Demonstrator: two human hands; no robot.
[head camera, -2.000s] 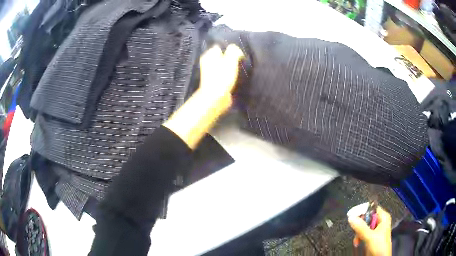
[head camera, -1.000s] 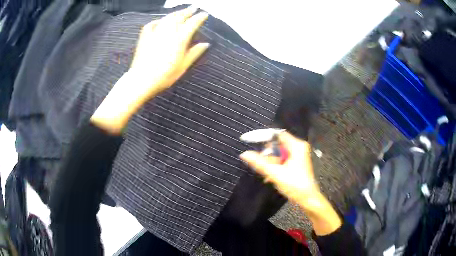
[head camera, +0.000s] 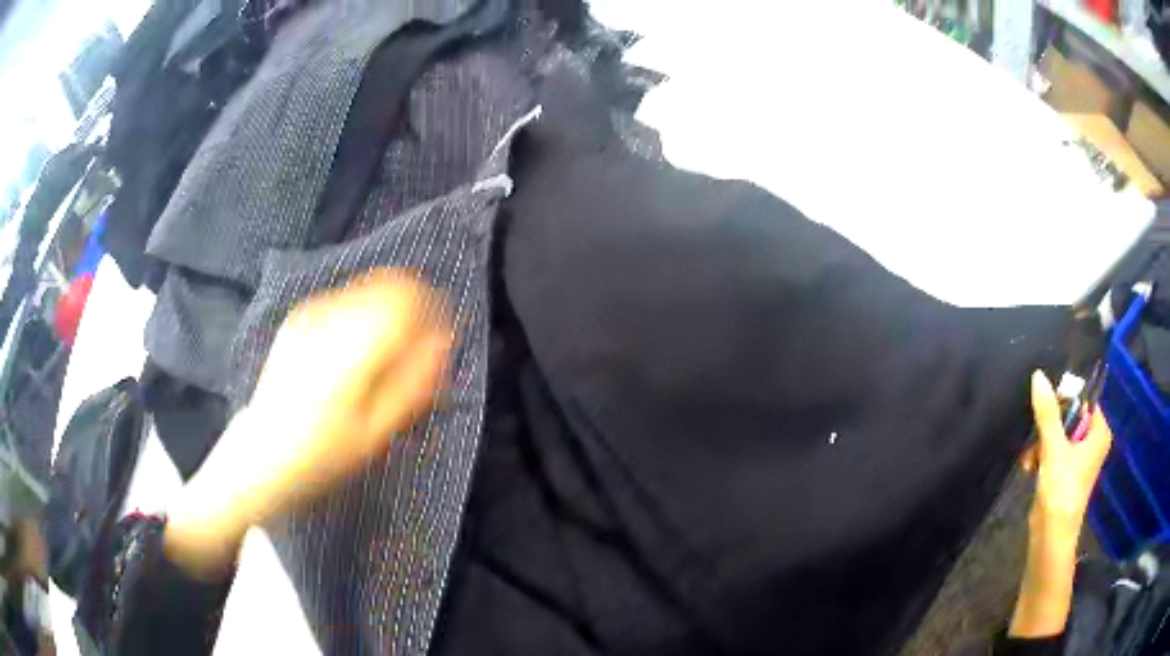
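The jacket (head camera: 385, 538) lies spread over the table and lap, its striped outer side at the left. Its plain black lining (head camera: 719, 385) is turned up across the middle and right. Pale marks show near the top of the opening. My left hand (head camera: 366, 372) is blurred over the striped cloth; I cannot tell whether it grips it. My right hand (head camera: 1068, 429) is at the far right by the lining's edge, with thread snips (head camera: 1084, 418), reddish-pink at the handle, in its palm. No needle or button can be made out.
A white tabletop (head camera: 821, 115) extends behind the jacket. A blue plastic crate (head camera: 1142, 423) stands at the right edge beside my right hand. Cardboard boxes (head camera: 1110, 141) are at the upper right. Other dark garments (head camera: 173, 115) are heaped at the upper left.
The cloth has been opened out, and the plain lining now shows where striped cloth lay. My right hand has moved out to the right. My left hand has moved down.
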